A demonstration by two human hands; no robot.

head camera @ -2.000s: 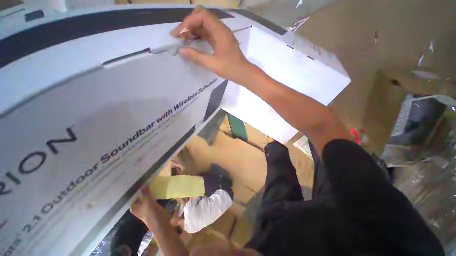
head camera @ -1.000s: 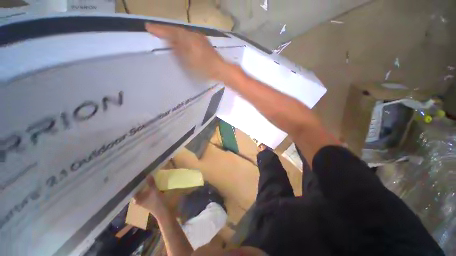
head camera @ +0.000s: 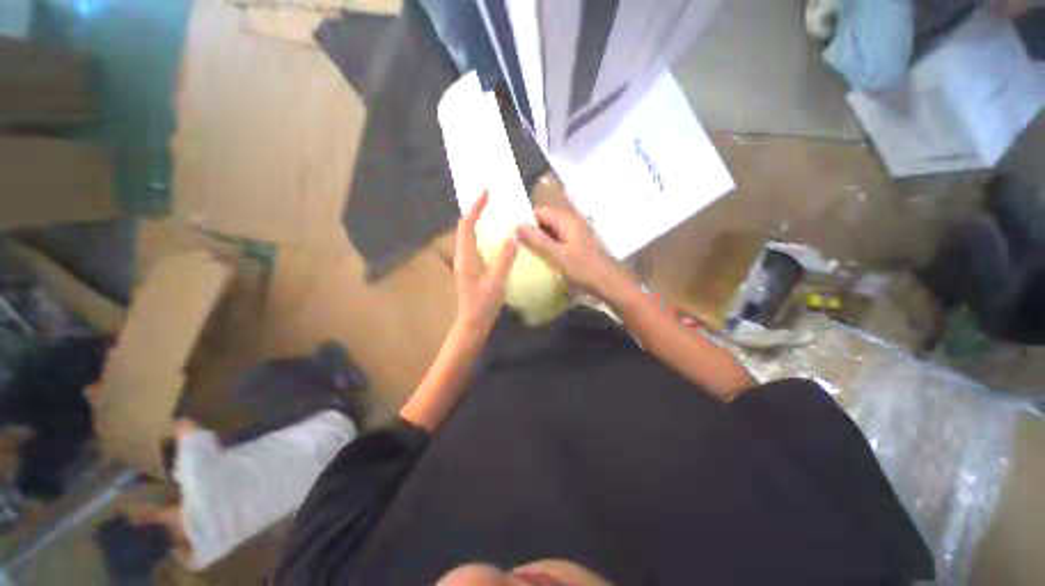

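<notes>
My left hand (head camera: 479, 266) holds a long pale sticker strip (head camera: 487, 149) in front of my chest. The strip stands up above my hands and its lower part is yellow and curls down. My right hand (head camera: 562, 246) is at the strip's right edge with the fingertips pinched on it. Whether a sticker is between those fingertips cannot be told. The white soundbar carton (head camera: 642, 63) stands just beyond my hands, with its white end flap (head camera: 653, 172) showing small print.
A dark grey sheet (head camera: 401, 160) lies on the cardboard-covered floor. A person in a white top (head camera: 258, 481) is at the lower left, near a brown carton (head camera: 155, 355). Clear film (head camera: 905, 424) and an open box with a dark unit (head camera: 774, 286) are at the right. White printed cartons (head camera: 951, 97) are at the upper right.
My view has turned, and the carton now shows at the top. My right hand has left the carton's upper edge and come to the strip. The strip is now upright before my chest.
</notes>
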